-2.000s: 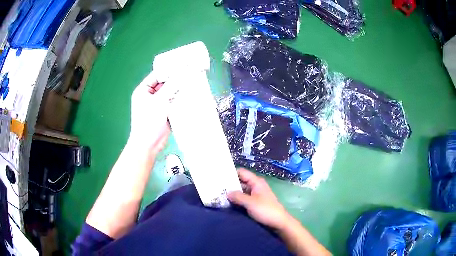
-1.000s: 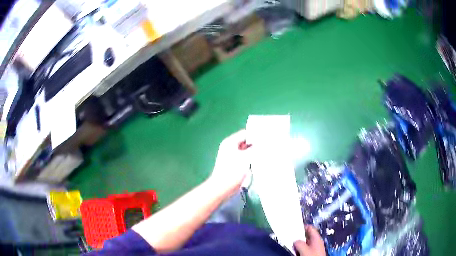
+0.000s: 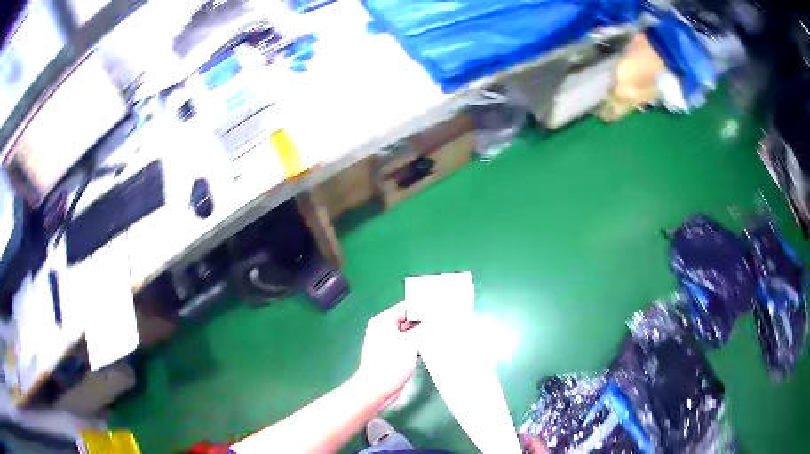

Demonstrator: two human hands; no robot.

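Note:
A long white paper list [image 3: 471, 377] hangs over the green floor, overexposed so its print cannot be read. My left hand [image 3: 389, 359] holds its upper left edge. My right hand [image 3: 535, 444] is at its lower end, mostly cut off by the bottom edge of the picture; only a bit of the fingers shows. Dark garments in shiny clear polybags [image 3: 671, 381] lie on the floor at the lower right, one with a blue plastic sack [image 3: 629, 417] on it.
A long white table [image 3: 355, 115] runs along the left and top, with a keyboard [image 3: 117, 209], a mouse [image 3: 202, 198] and blue plastic sheets [image 3: 506, 35] on it. Boxes stand under it. More dark packs [image 3: 710, 275] lie at the right. A red stool edge shows at the bottom left.
The view has swung left from the garment packs toward the table. The packs now sit at the lower right. Both hands stay on the paper, and the right hand has slipped mostly out of the picture.

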